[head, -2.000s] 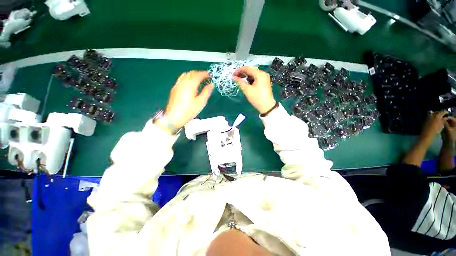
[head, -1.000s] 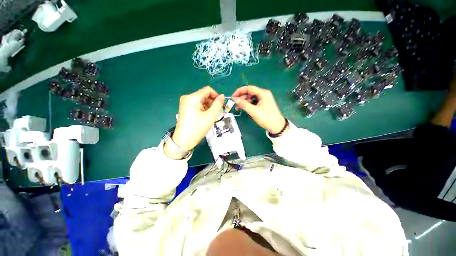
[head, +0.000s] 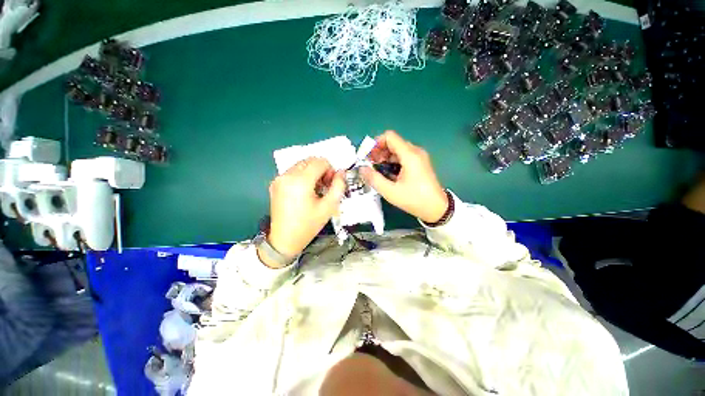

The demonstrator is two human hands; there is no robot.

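Note:
A white camera housing [head: 359,213] lies on the green bench close in front of me, its angled arm pointing to the upper left. My left hand [head: 303,203] is at the housing's left side, thumb and fingertips pinched at its open upper part. My right hand [head: 407,179] is at the right side, with a small dark tool held among its fingers. Its fingertips are beside a small white flap [head: 366,147] on the housing. Whether either hand pinches a thin wire is too small to tell. Dark leads hang from the housing's near end.
A tangled pile of white connecting wires [head: 363,42] lies at the back. Dark camera modules [head: 553,100] are massed at right, with a smaller group [head: 117,100] at left. Part-finished white cameras [head: 91,201] stand at the left edge. A blue bin [head: 127,309] holds white parts below. A dark-clothed person sits at right.
Both hands first came from the wire pile to the housing. Since then they have moved lower onto its open part, and its arm shows again beyond my left hand. The view has shifted.

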